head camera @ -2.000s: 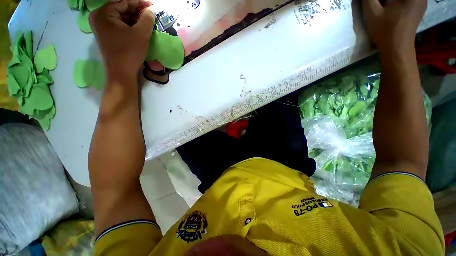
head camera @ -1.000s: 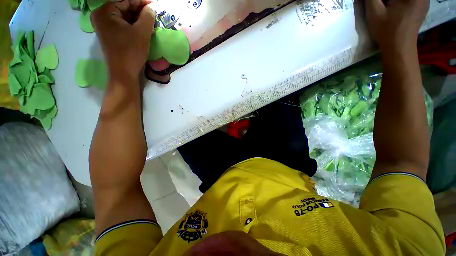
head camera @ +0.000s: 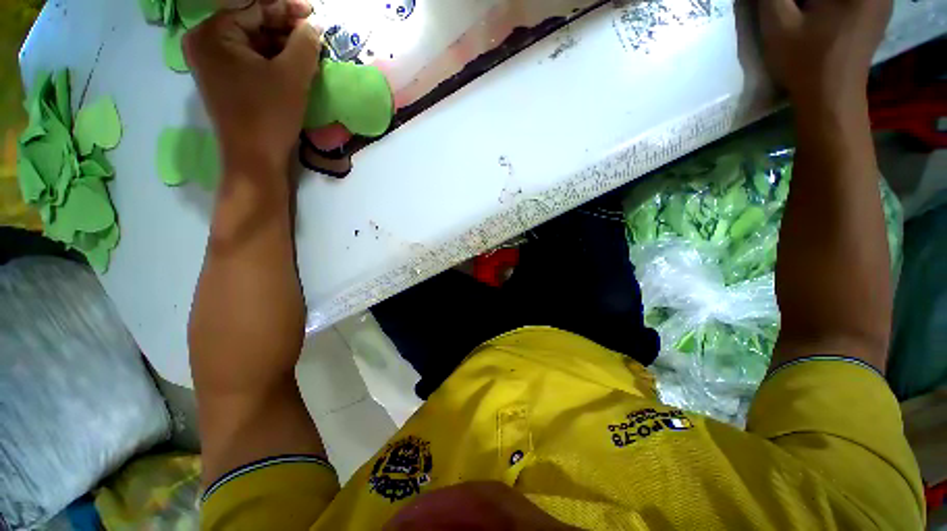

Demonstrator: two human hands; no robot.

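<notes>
My left hand (head camera: pixel 254 52) is at the top edge of the picture, fingers curled, beside the brightly lit metal needle plate (head camera: pixel 346 44). A green rounded piece (head camera: pixel 355 99) sticks out on the right side of this hand, over the machine bed; the fingertips hide whether they pinch it. My right hand (head camera: pixel 820 47) is far to the right over the white table (head camera: pixel 467 166), cut off by the top edge, its fingers partly out of view. What it touches is not visible. The needle and machine head are not in view.
Green pieces lie heaped at the table's far left (head camera: pixel 64 176), with a two-lobed one (head camera: pixel 187 158) by my left wrist. More lie at the top left (head camera: pixel 177 31). A dark looped edging (head camera: pixel 327 161) sits at the bed corner. A clear bag of green pieces (head camera: pixel 706 280) is below the table.
The green piece beside my left hand has shifted slightly right since the earliest frame. My left hand has moved only slightly. My right hand has hardly moved.
</notes>
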